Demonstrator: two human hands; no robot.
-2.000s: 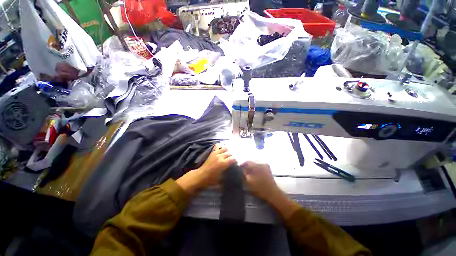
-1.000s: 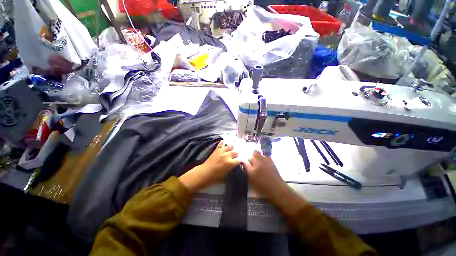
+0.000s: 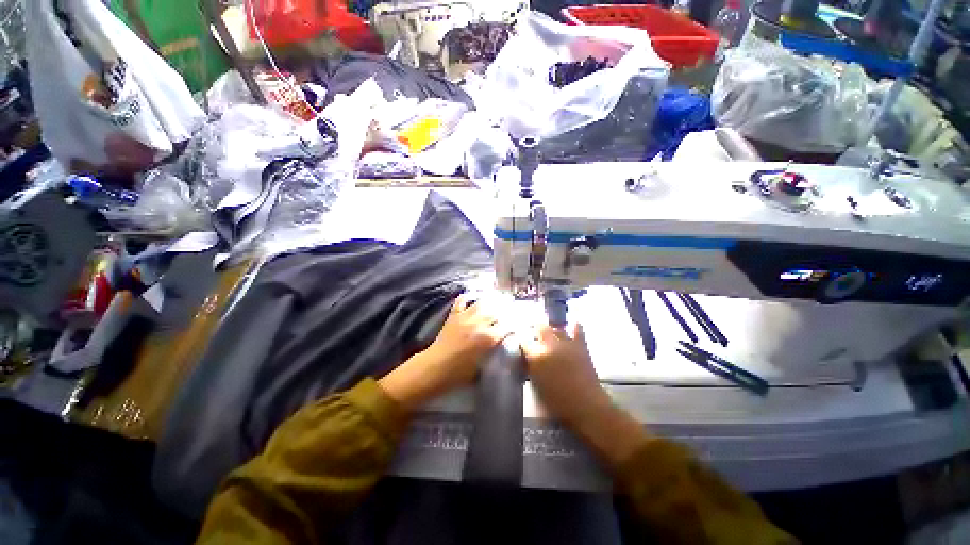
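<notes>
A large dark grey garment piece [image 3: 319, 319] lies draped left of the needle and over the table edge. A narrow grey strip [image 3: 495, 426] runs from under my hands over the front edge. My left hand [image 3: 465, 343] presses on the cloth just in front of the presser foot [image 3: 524, 285]. My right hand [image 3: 558, 362] lies right beside it, fingertips on the strip's upper end. Glare hides the fingertips and the cloth at the needle. The white sewing machine [image 3: 628, 250] has a lit black panel.
Dark snips [image 3: 723, 367] and several thin black strips [image 3: 641, 323] lie on the bed right of the needle. Plastic bags and scraps [image 3: 266, 160] are heaped behind and left. A red crate [image 3: 649, 30] stands at the back. The table's front edge [image 3: 681, 442] has ruler-like marks.
The view has shifted slightly. Both hands have moved a little closer to the presser foot than two seconds ago. The right fingers look more spread, and the garment's raised corner leans further left.
</notes>
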